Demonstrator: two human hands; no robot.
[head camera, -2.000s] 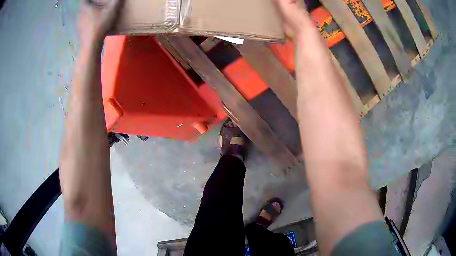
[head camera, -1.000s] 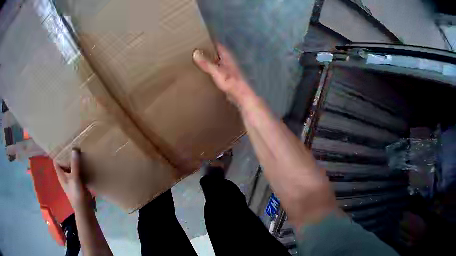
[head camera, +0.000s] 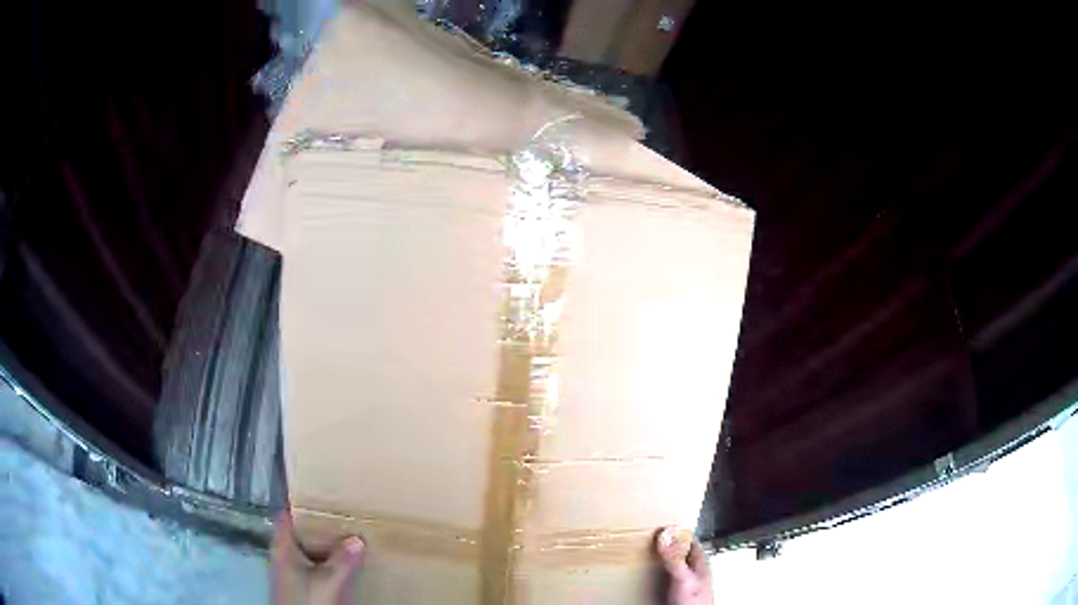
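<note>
A large brown cardboard box (head camera: 402, 343) fills the middle of the view, with shiny tape running down its centre. A brown flap or another cardboard piece shows at its far end. My left hand (head camera: 313, 567) grips the near left edge, with the thumb on the top face. My right hand (head camera: 686, 567) grips the near right edge the same way. Both hands are cut off by the bottom edge of the picture, and most fingers are hidden.
The ribbed truck bed (head camera: 225, 366) shows left of the box. Dark red side panels (head camera: 851, 343) stand on both sides. Clear crumpled plastic wrap (head camera: 491, 18) and a brown carton (head camera: 621, 30) lie beyond the box. The bed's edge curves across the lower view.
The view has turned from the pallet and orange pallet truck to the truck bed. The box, held in both hands, has moved over the bed and now points straight ahead.
</note>
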